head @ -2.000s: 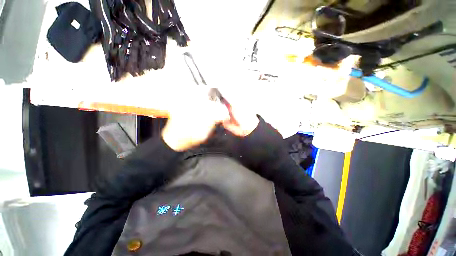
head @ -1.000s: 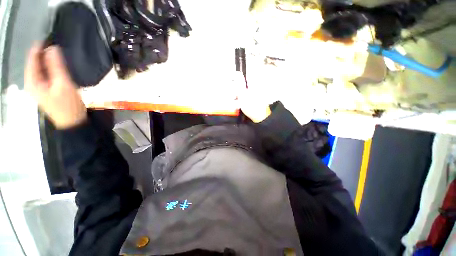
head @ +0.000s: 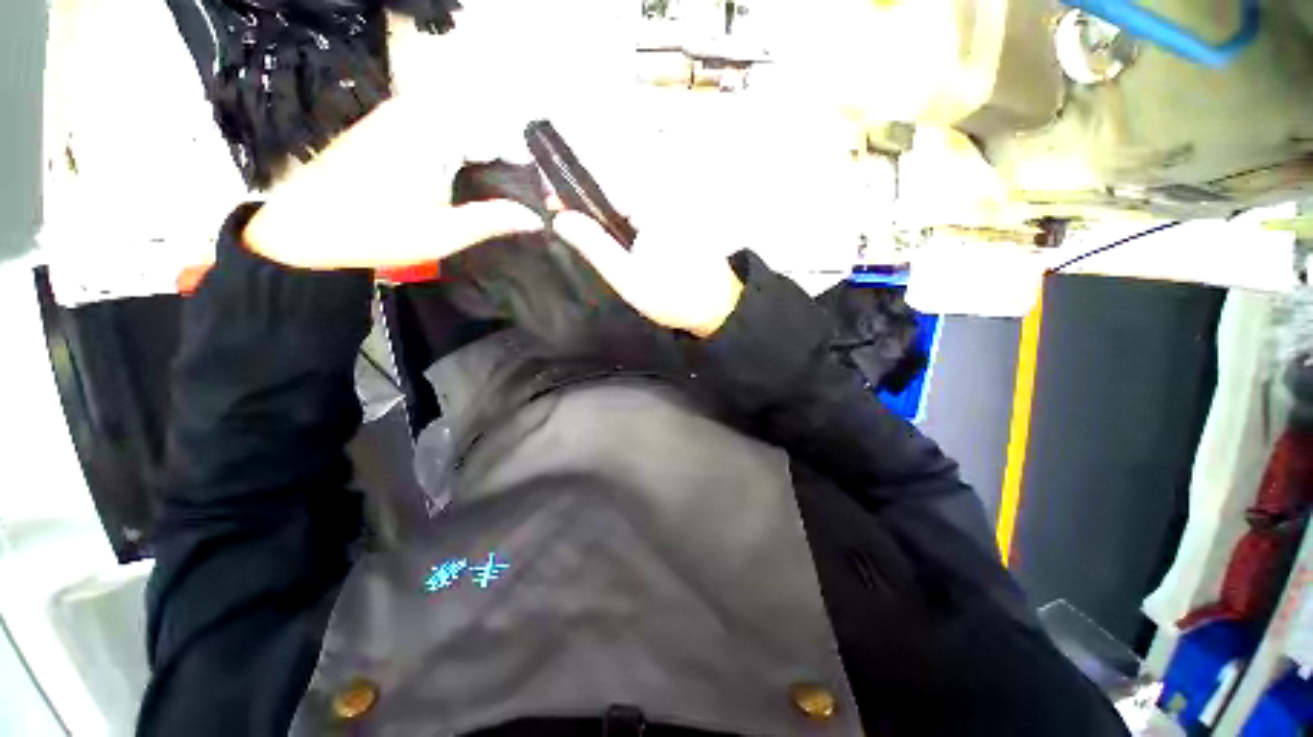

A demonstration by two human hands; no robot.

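My left hand [head: 411, 216], washed out by glare, holds a dark fabric piece [head: 497, 183] at the front of the white table. The cloth hangs down over the table edge in front of the apron. My right hand [head: 655, 274] meets the left fingertips and holds a narrow black zip [head: 576, 179] with a pale line. The zip slants up and left beside the cloth. Glare hides the exact finger grip.
The zip pile [head: 288, 79] lies at the upper left. The cream sewing machine [head: 979, 87] with a blue hose [head: 1174, 32] stands at the upper right. A blue crate [head: 925, 367] with black cloth is below the table at right. A red-orange table edge [head: 411, 271] shows.
My left hand has moved from the black cloth at far left back to the middle, now with a fabric piece. My right hand stays near the centre with the zip, which is now slanted. The view has shifted.
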